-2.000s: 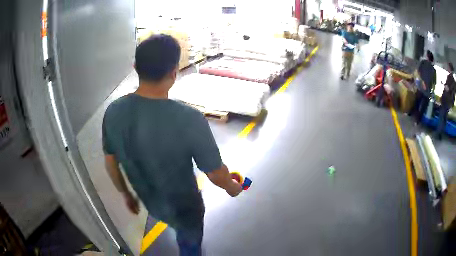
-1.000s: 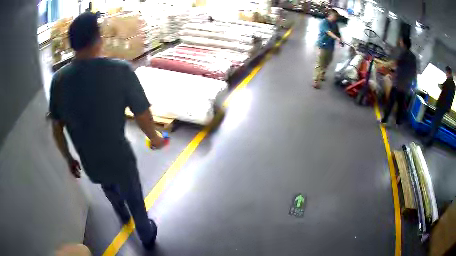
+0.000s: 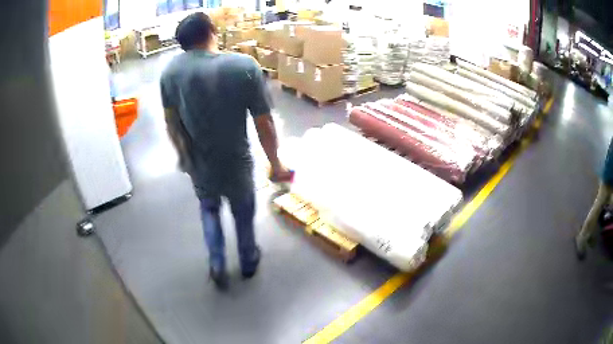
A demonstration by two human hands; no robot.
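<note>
Neither of my hands is in view. A person in a dark shirt [image 3: 214,114] walks in front of me, seen from behind. The person's right hand holds a small item with red and blue on it [image 3: 282,176], blurred, likely the packing tape roll. Just right of the person, white wrapped rolls [image 3: 376,191] lie on a wooden pallet [image 3: 322,232].
Red wrapped rolls [image 3: 413,138] and beige rolls [image 3: 464,97] lie behind the white ones. Cartons [image 3: 321,80] are stacked at the back. A yellow floor line [image 3: 363,308] runs along the pallets. A white panel [image 3: 91,121] stands at left. Another person [image 3: 595,201] is cut off at right.
My view has swung left, towards the pallets and cartons. The person ahead has walked on beside the white rolls. The person from the aisle is now at the right edge.
</note>
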